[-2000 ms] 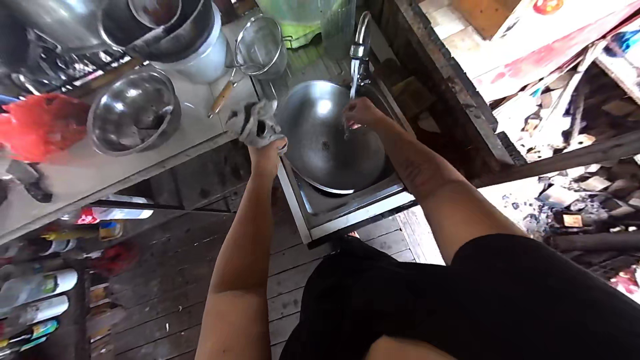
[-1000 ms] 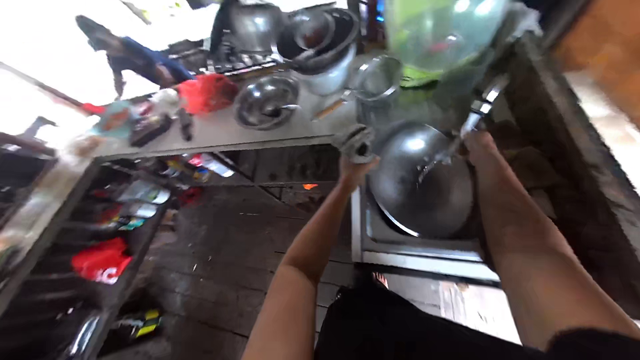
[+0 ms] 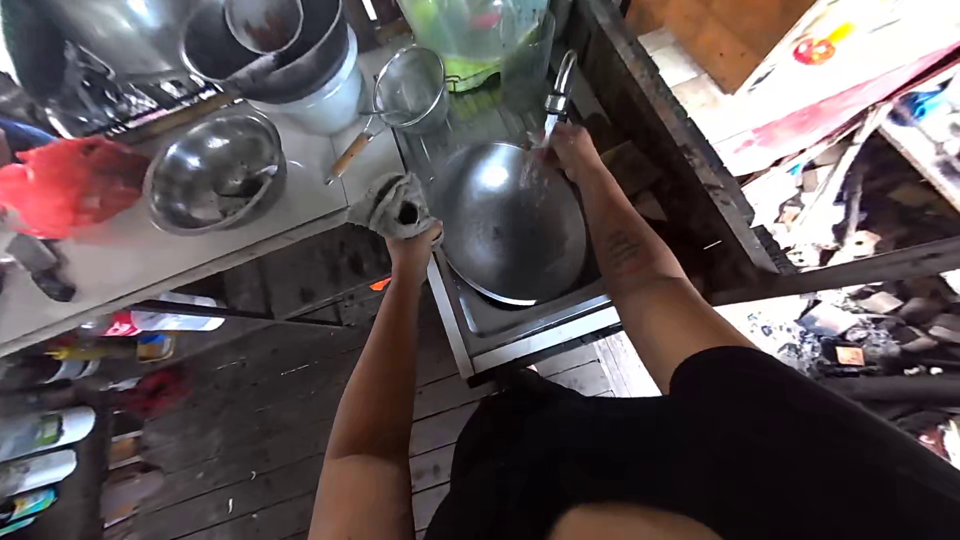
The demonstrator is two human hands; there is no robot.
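A large metal wok rests tilted in the steel sink. My left hand is at its left edge, shut on a grey cloth bunched over the rim side. Under the running faucet, my right hand is at the wok's upper right edge. Water falls by that hand and into the wok; blur hides whether its fingers grip anything. A wire strainer with a wooden handle lies behind the sink, to the left.
On the counter to the left stand a steel bowl, a red plastic bag and dark pans stacked on a white bucket. A green translucent tub is behind the sink. A wooden beam runs along the right.
My right hand has moved from over the wok's upper right side up to the faucet's stream. My left hand keeps the cloth at the wok's left edge. The view swung left and back.
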